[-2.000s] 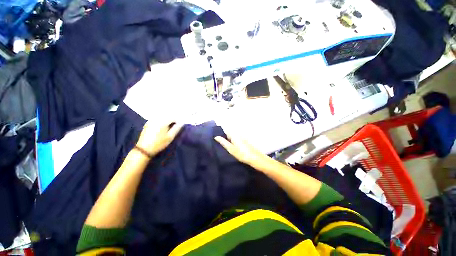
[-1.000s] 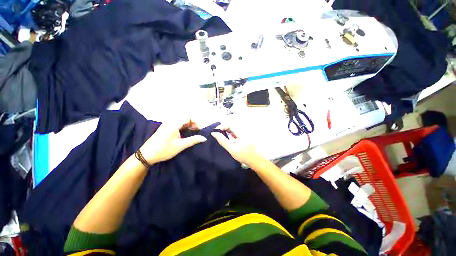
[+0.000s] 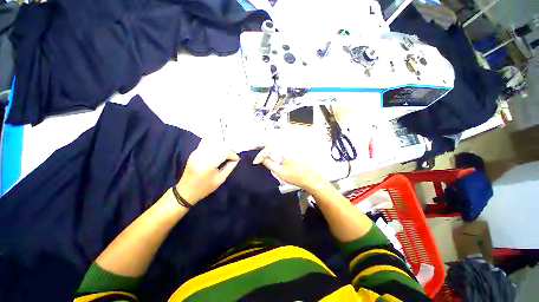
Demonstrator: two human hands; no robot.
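A large dark navy garment panel [image 3: 236, 200] lies over my lap and spreads left across the table's front. My left hand [image 3: 205, 168] pinches its upper edge between thumb and fingers. My right hand [image 3: 286, 167] holds the same edge a little to the right, with thumb and index finger together. The edge between the hands is a narrow dark strip. Both hands are just in front of the needle and presser foot area [image 3: 272, 109] of the white sewing machine head [image 3: 325, 74]. The cloth is not under the foot.
Black-handled shears [image 3: 341, 144], a small black rectangle, possibly a phone [image 3: 301, 115], and a thin red tool [image 3: 371, 147] lie right of the needle. A red basket [image 3: 414, 227] with white scraps stands lower right. Navy heaps lie behind left [image 3: 88, 53] and right [image 3: 455, 76].
The fingers have gone from flat on the cloth to pinching its edge, which was folded up between them a second ago. The camera view has shifted and turned.
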